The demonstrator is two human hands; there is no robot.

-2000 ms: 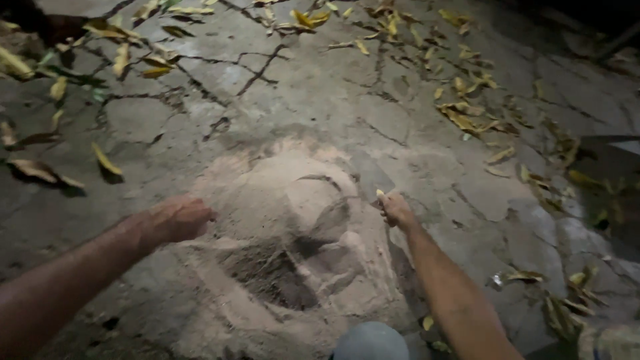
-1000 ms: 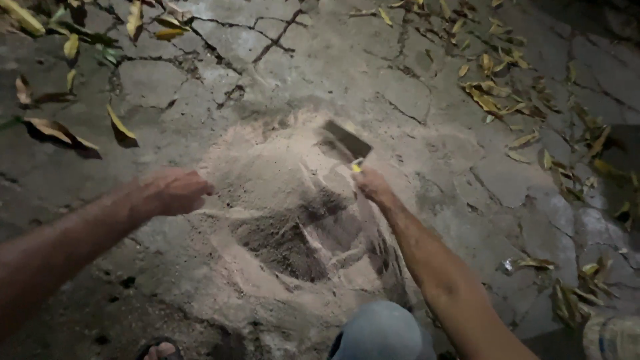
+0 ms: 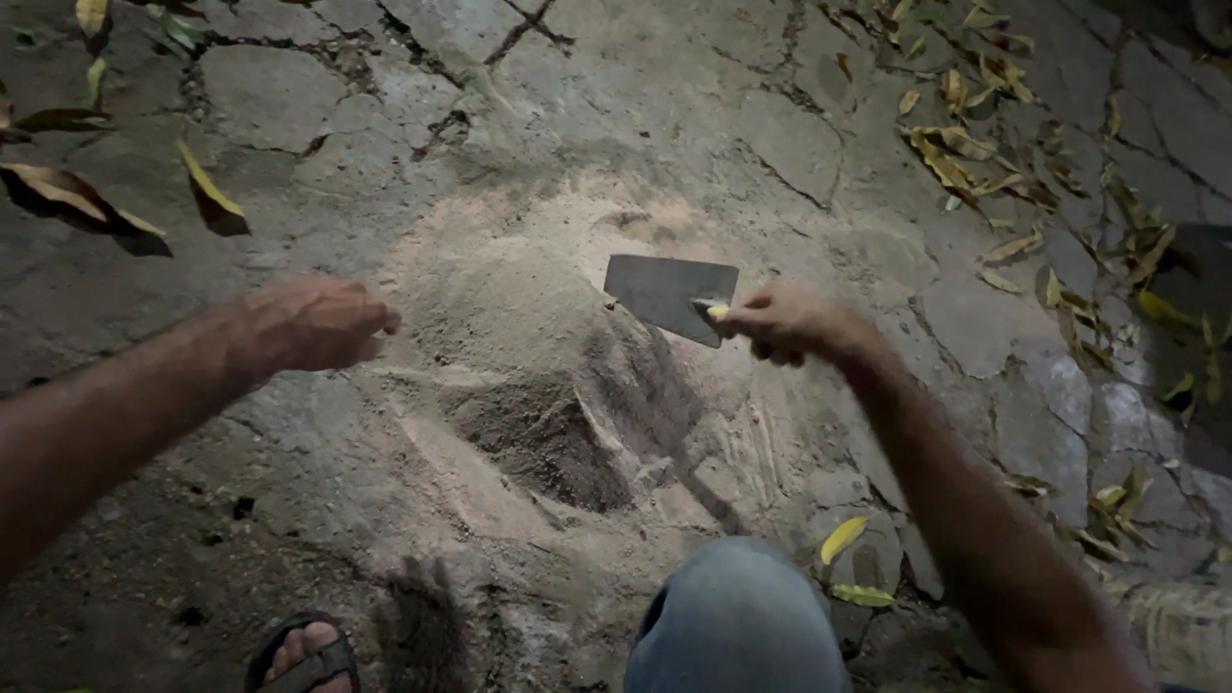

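Note:
A mound of sandy powder [image 3: 510, 308] lies on cracked concrete, with a darker cut face on its near side. My right hand [image 3: 794, 322] grips a masonry trowel [image 3: 669, 289] by its handle, and the flat metal blade is over the upper right part of the mound. Only a small yellow part of the handle shows beside my fingers. On the mound's left side is my left hand [image 3: 322, 322], its fingers curled, with nothing visible in it. Whether it touches the powder I cannot tell.
Dry leaves [image 3: 948, 164] are scattered at the upper right, and more leaves [image 3: 67, 197] lie at the upper left. My jeans-covered knee [image 3: 736, 626] is at the bottom, right of centre. A sandalled foot [image 3: 308, 659] stands at the lower left. Cracks run through the concrete.
The trowel blade, angled and blurred over the mound's top one second ago, now shows its flat face farther right. My left hand stays at the mound's left side.

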